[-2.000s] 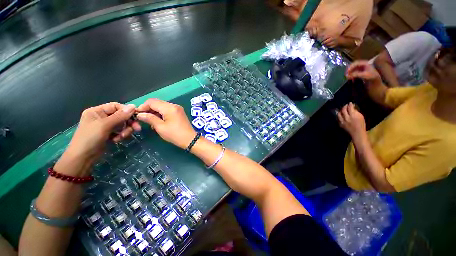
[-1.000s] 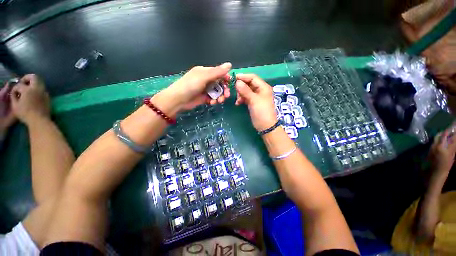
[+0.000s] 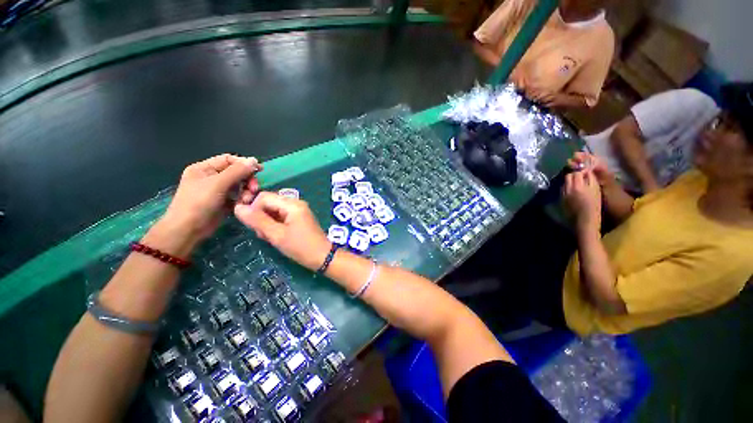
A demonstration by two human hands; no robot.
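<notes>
My left hand (image 3: pixel 213 197) is raised over the bench's green edge, its fingers closed around a small part that is mostly hidden. My right hand (image 3: pixel 285 230) is just right of and below it, thumb and forefinger together; I cannot tell if anything is between them. A single white housing (image 3: pixel 289 193) shows just behind my right hand. A loose pile of white housings (image 3: pixel 361 216) lies right of my right wrist. The near clear tray (image 3: pixel 272 354) lies below my hands, with dark modules with bright faces in its pockets. A second clear tray (image 3: pixel 429 186) holds smaller greenish-dark parts.
The dark conveyor belt (image 3: pixel 165 124) runs beyond the green edge strip. A glittering clear heap (image 3: pixel 528 124) and a black bundle (image 3: pixel 485 153) are at the bench's right end. A blue bin (image 3: pixel 413 373) with clear pieces is below the bench edge. Several people are at the right.
The view has swung back to the right since one second ago. The white housing seen then in my left hand is now hidden from view. My fingertips have shifted, my right hand now lower than my left.
</notes>
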